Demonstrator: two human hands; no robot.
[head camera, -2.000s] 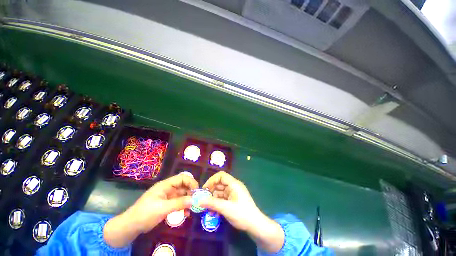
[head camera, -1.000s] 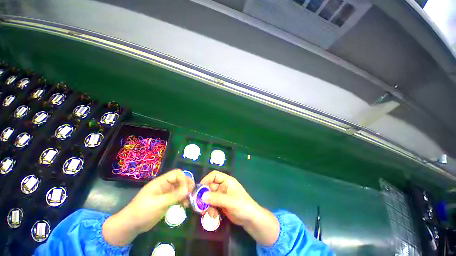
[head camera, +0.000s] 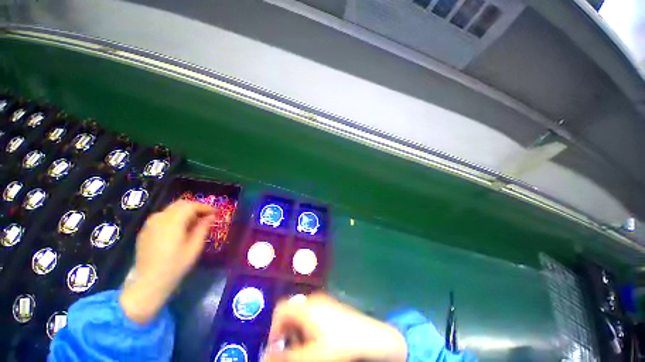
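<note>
The black working tray (head camera: 279, 244) stands in front of me with lit round modules in its pockets, some glowing blue and some white. A white-lit module (head camera: 304, 261) sits in the right column. My left hand (head camera: 173, 244) is over the near left part of the parts box (head camera: 163, 191), thumb and fingers close together; I cannot tell whether they hold a strand. Tangled coloured strands (head camera: 225, 212) show beside it. My right hand (head camera: 318, 329) is blurred over the lower right of the working tray, fingers curled down; whether it holds a module is hidden.
Stock trays with rows of unlit modules (head camera: 82, 277) fill the left. Dark tweezers (head camera: 451, 322) lie on the green mat (head camera: 396, 283) at right. A clear gridded tray (head camera: 566, 304) is at far right. A grey-white panel (head camera: 283, 78) runs behind.
My hands have parted. My left hand has moved left to the parts box, and my right hand has come down nearer me. The module between them no longer shows; a white-lit one is visible in the right column.
</note>
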